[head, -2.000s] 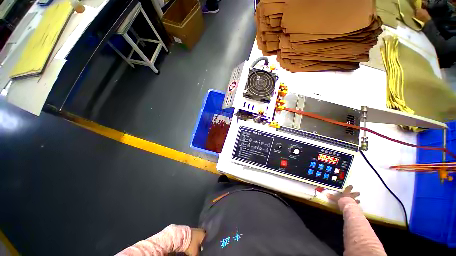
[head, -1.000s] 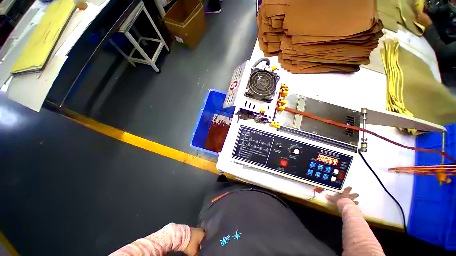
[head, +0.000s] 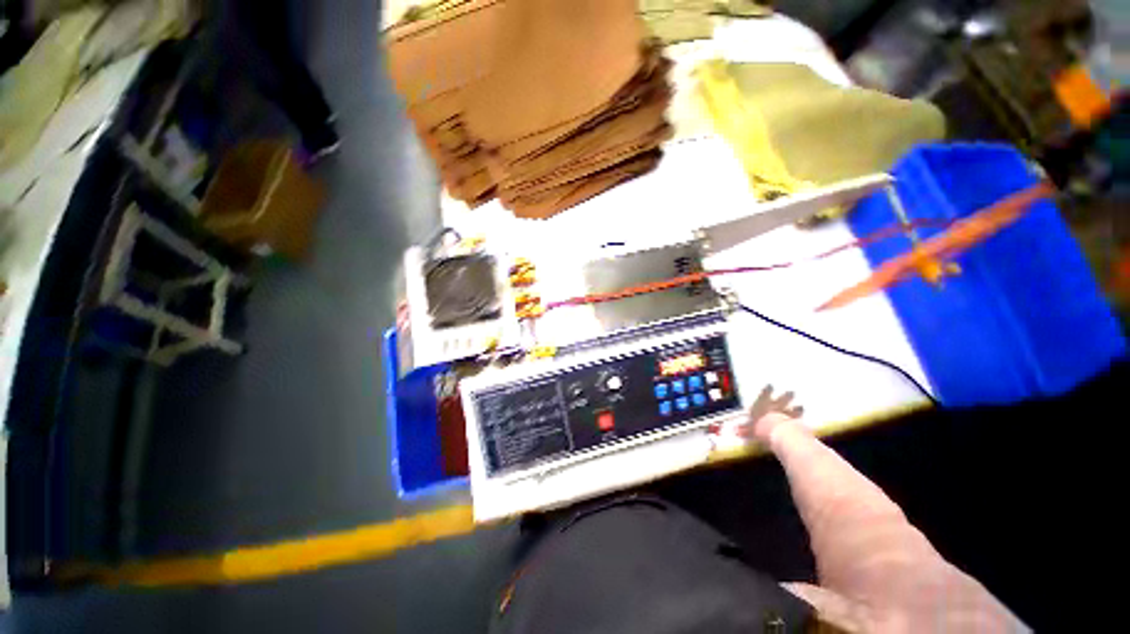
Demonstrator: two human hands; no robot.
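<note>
The white strip machine (head: 607,415) lies on the white table, with a dark control panel, a lit red display and blue buttons. A reddish-brown strip (head: 657,289) runs from its guide rollers (head: 527,287) over a metal plate towards the orange wheel (head: 948,248), seen nearly edge-on. My right hand (head: 775,411) rests at the table edge by the panel's right end, fingers spread, holding nothing visible. My left hand is not in view. A pale patch beside the right sleeve at the bottom is too blurred to name.
A blue crate (head: 1004,316) stands right, under the wheel. Another blue crate (head: 415,427) is on the floor left. Brown panels (head: 533,93) are stacked behind, yellow-olive panels (head: 830,124) beyond. A black cable (head: 830,347) crosses the table. A white stool (head: 174,291) and carton (head: 260,198) stand left.
The view has swung to the right and blurred, so the machine appears further left and the right crate shows more fully. My left hand has left the picture. My right hand stays by the panel.
</note>
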